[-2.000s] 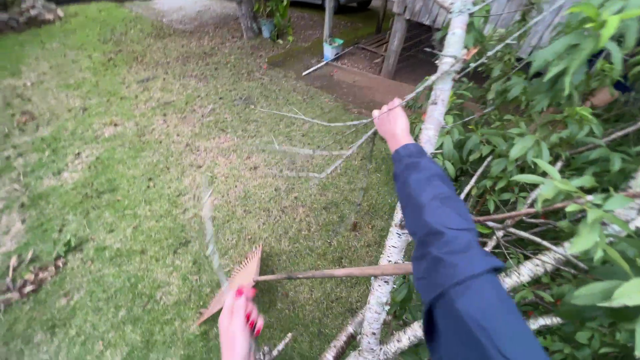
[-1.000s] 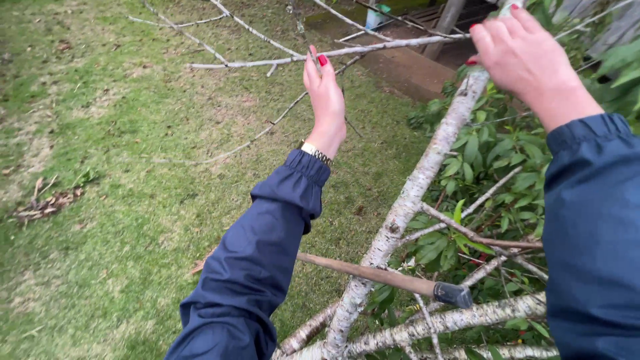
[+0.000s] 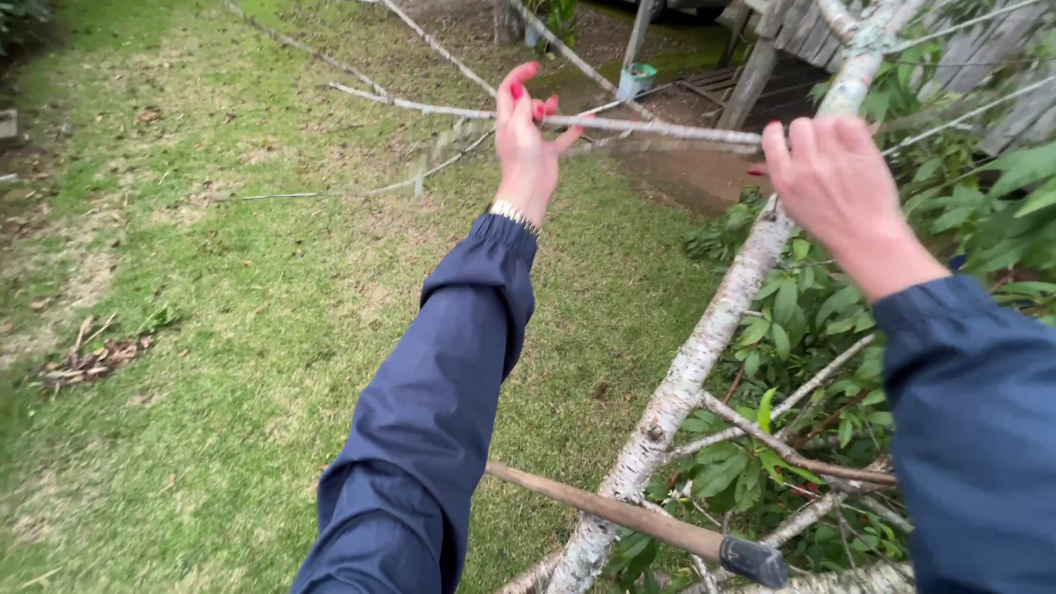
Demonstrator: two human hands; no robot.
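Note:
A thin bare side branch (image 3: 660,129) runs leftward from beside a thick, pale-barked limb (image 3: 685,363). My right hand (image 3: 833,177) is closed around the branch's thick end, right at the limb. Farther left, my left hand (image 3: 528,136) is raised at the same branch with its fingers spread; whether it grips the branch is unclear. Several finer twigs (image 3: 437,49) fork off toward the upper left. Below my hands a wooden tool handle (image 3: 610,507) with a dark end cap leans across the limb, its other end hidden behind my left sleeve.
Leafy green shrubs (image 3: 784,322) and more cut or fallen branches (image 3: 800,528) crowd the right side. A light blue bucket (image 3: 636,81) stands near a wooden post (image 3: 747,87) of a weathered timber structure. A small pile of dry leaves (image 3: 95,359) lies on the grass at left.
My left hand has risen from low by the rake head to the side branch. The right hand, earlier farther out on thin twigs, is now at the branch's thick end by the limb.

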